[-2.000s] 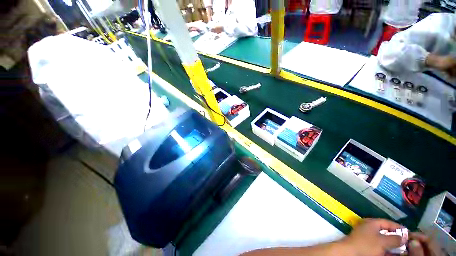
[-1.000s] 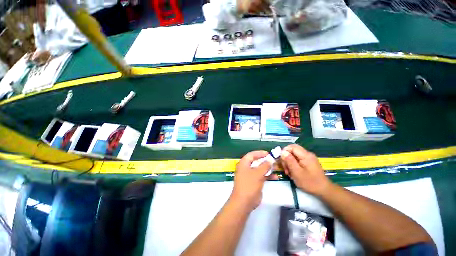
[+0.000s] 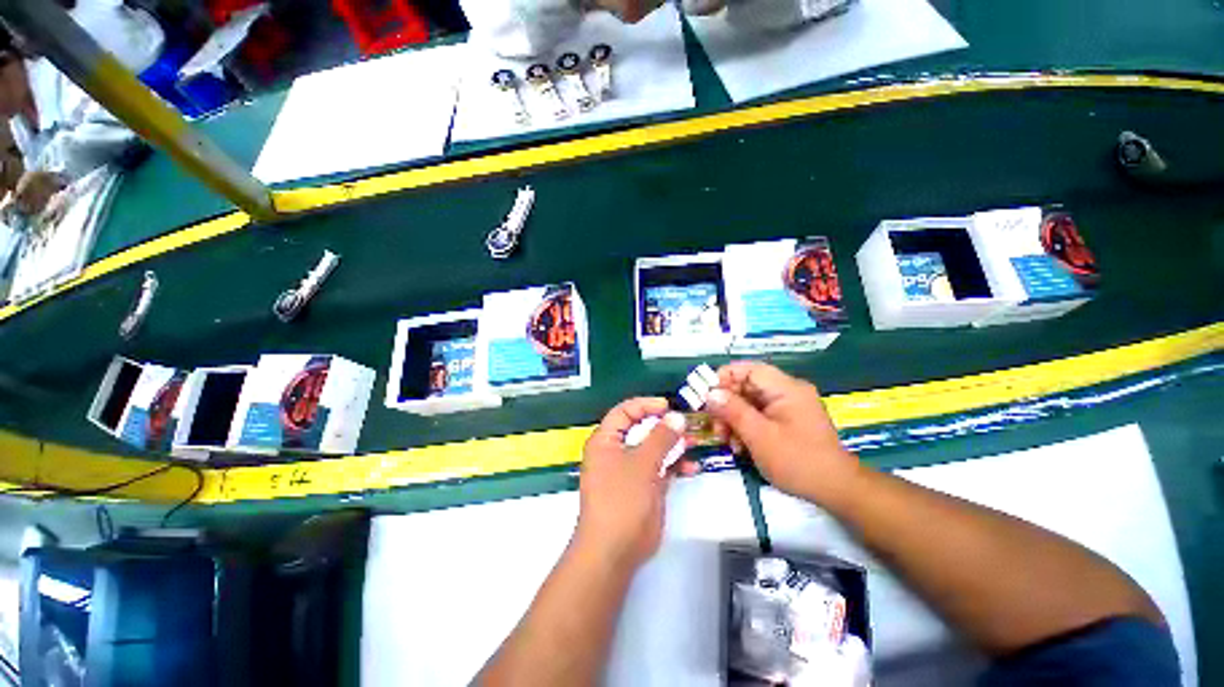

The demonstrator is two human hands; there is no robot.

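Observation:
A small white accessory (image 3: 698,387) with a dark part is pinched between my two hands over the conveyor's near yellow edge. My left hand (image 3: 628,472) is closed on its lower left end. My right hand (image 3: 779,427) grips its upper right side. Its exact shape is partly hidden by my fingers. A black parts tray (image 3: 733,631) with crinkled clear poly bags (image 3: 792,620) sits below my hands on the white mat (image 3: 443,591). Beyond my hands an open gift box base (image 3: 682,311) stands joined to or touching its lid (image 3: 787,298), on the belt.
More open boxes (image 3: 440,365) stand in a row on the dark green conveyor (image 3: 752,175). Several single watches (image 3: 507,226) lie behind them. A yellow post (image 3: 161,121) rises at upper left. A blue-black machine (image 3: 121,611) is at lower left. Coworkers' sleeves (image 3: 524,24) show opposite.
The view has swung right from the machine to the mat and tray. Since a second ago, my hands have shifted slightly left in view, both still holding the white accessory.

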